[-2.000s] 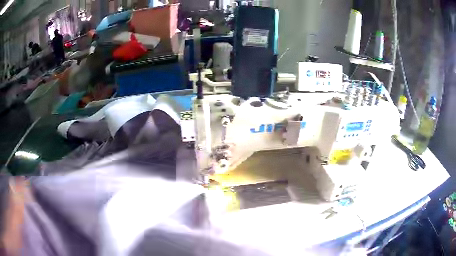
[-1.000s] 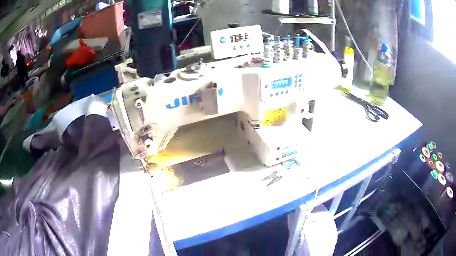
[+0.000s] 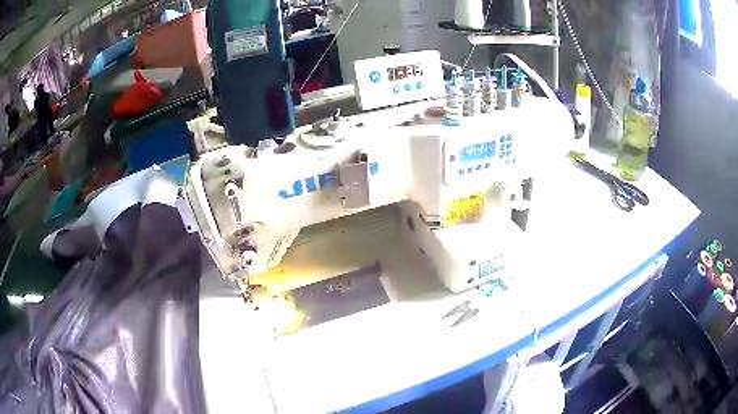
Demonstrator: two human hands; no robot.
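No hand shows in the frame. A white sewing machine [image 3: 324,178] with blue lettering stands in the middle. Its presser foot and needle area [image 3: 252,293] is lit yellow at the left end of the head. A dark needle plate [image 3: 344,299] lies under the arm. Dark grey-purple shiny cloth [image 3: 137,323] drapes down at the left. A white strip [image 3: 133,194] curls on top of it at the back. No cloth shows under the presser foot.
Small blue thread snips [image 3: 461,313] lie right of the bed. Black-handled shears [image 3: 627,192] lie far right, near a bottle of yellowish liquid [image 3: 637,137]. A control box [image 3: 398,78] stands behind the head. Thread spools [image 3: 718,275] are at the lower right. People stand far back left.
The view has swung to the right and down. The blurred cloth and white piece that filled the lower left foreground no longer lie across the table's front left.
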